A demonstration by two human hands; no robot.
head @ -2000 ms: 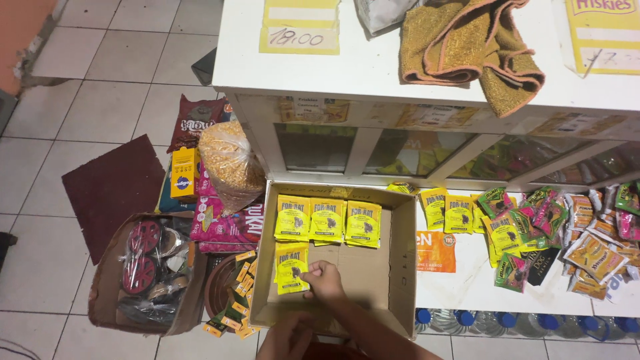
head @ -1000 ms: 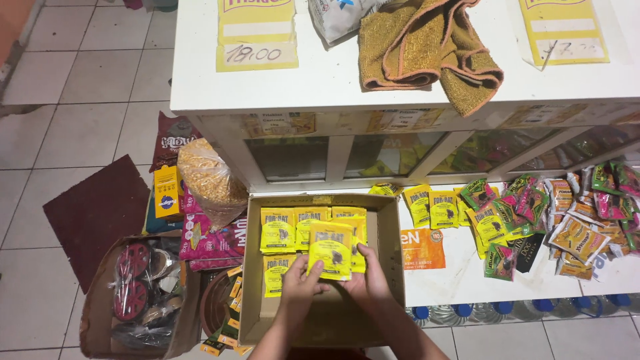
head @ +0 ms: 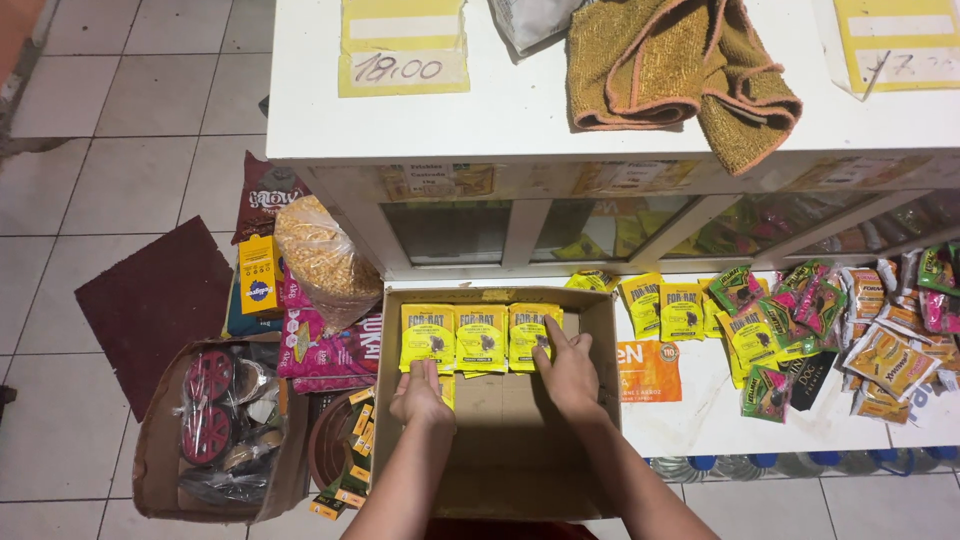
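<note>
An open cardboard box (head: 611,337) stands before the white cabinet. Along its far side lie three stacks of yellow For-Rat sachets: a left stack (head: 427,334), a middle stack (head: 481,339) and a right stack (head: 534,330). My left hand (head: 421,397) touches the lower edge of the left stack and partly covers another yellow sachet (head: 448,391) below it. My right hand (head: 568,367) has its fingers on the right stack, at its right edge and front; whether it grips a sachet is unclear.
Yellow sachets (head: 682,311), green-and-pink sachets (head: 766,394) and orange-and-white sachets (head: 892,360) lie on the white ledge to the right. A brown cloth (head: 637,67) is on the countertop (head: 517,112). At left are a bag of corn kernels (head: 322,255) and a box with wheels (head: 289,450).
One second ago both hands held yellow sachets up over the box; now they are lower and apart, at the left and right stacks. The sachets no longer hang above the box.
</note>
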